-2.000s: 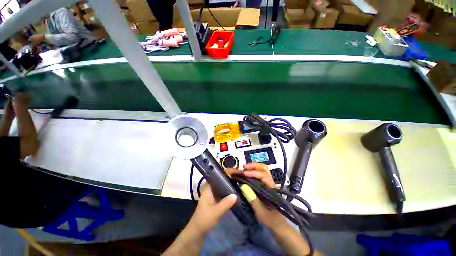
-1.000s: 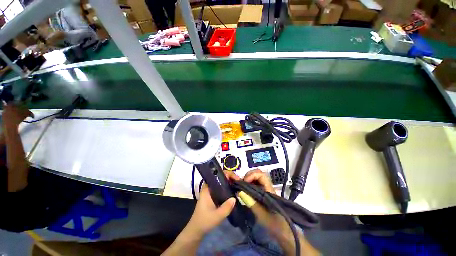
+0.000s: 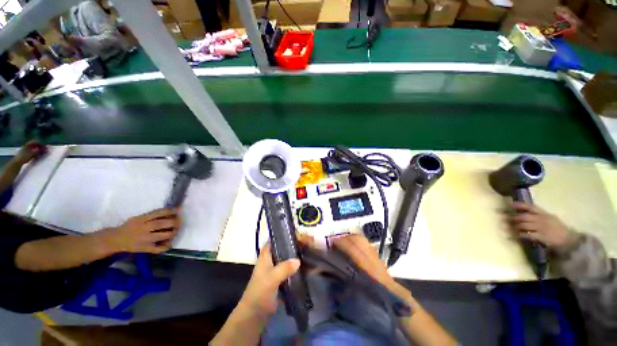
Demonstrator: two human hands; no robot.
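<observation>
My left hand (image 3: 269, 280) grips the handle of a dark grey hair dryer (image 3: 283, 226), its pale ring-shaped head up, over the left side of the white power test box (image 3: 323, 230). My right hand (image 3: 358, 253) is beside the handle at the box's front edge, with the bundled black power cord (image 3: 331, 262) at its palm; the cord is blurred and the fingers are partly hidden. The box's meter display (image 3: 350, 207) is lit blue. A second hair dryer (image 3: 413, 203) lies just right of the box, and black cable loops (image 3: 382, 169) lie at its back.
At the left, another person's hand (image 3: 152, 231) is at a blurred hair dryer (image 3: 181, 177). At the right, another person's hand (image 3: 541, 226) holds a hair dryer's (image 3: 517, 177) handle. A green conveyor (image 3: 406, 111) runs behind; a slanted frame post (image 3: 179, 78) and red bin (image 3: 294, 50) stand beyond.
The held dryer has turned more upright and its cord bundle has moved left and down. Another person's hand has come in at the right onto a dryer. At the left, a dryer has appeared by a person's hand.
</observation>
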